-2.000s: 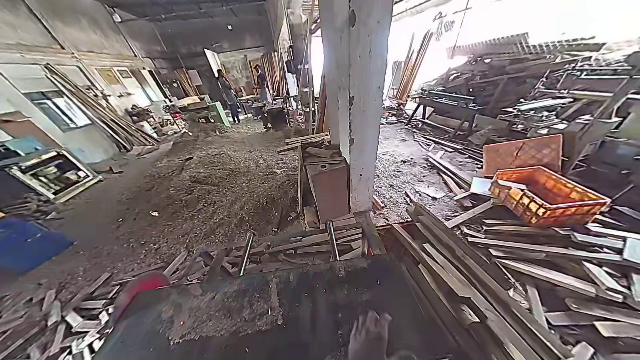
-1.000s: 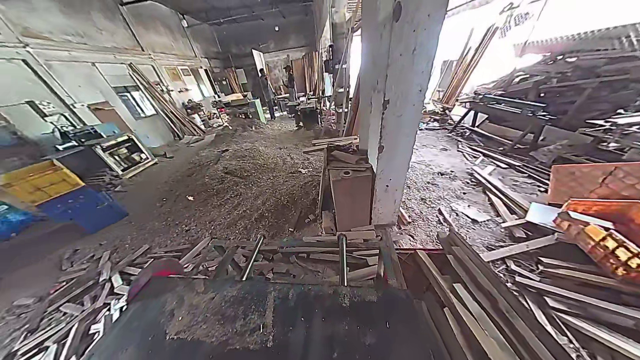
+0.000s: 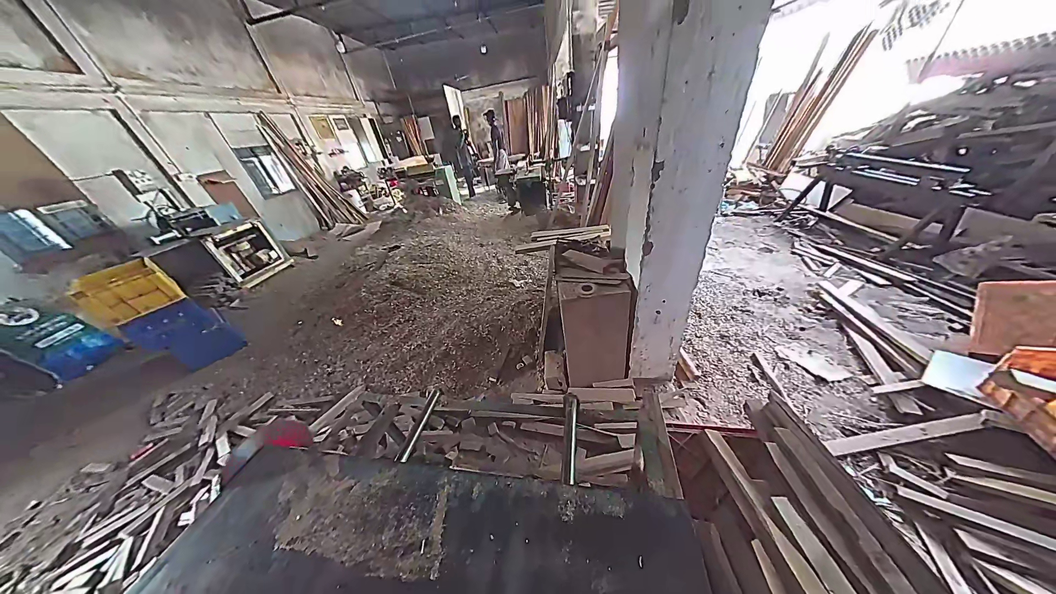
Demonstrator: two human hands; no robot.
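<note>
Neither my left hand nor my right hand shows in the head view. A dark, dusty machine table (image 3: 569, 540) fills the bottom middle, with a brownish worn patch on its surface. Two metal rods (image 3: 570, 439) stick out from its far edge over scrap wood. A red rounded part (image 3: 287, 433) sits at the table's far left corner. Long wooden boards (image 3: 788, 495) lie along its right side.
A peeling concrete pillar (image 3: 681, 190) rises beyond the table, beside a brown box-like cabinet (image 3: 594, 330). Wood offcuts (image 3: 157, 495) litter the floor. A yellow crate (image 3: 128, 293) stands left, an orange crate (image 3: 1027, 396) right. Two people (image 3: 497, 153) stand far back.
A hand seen over the table's right part two seconds ago is out of view. The view has swung to the left.
</note>
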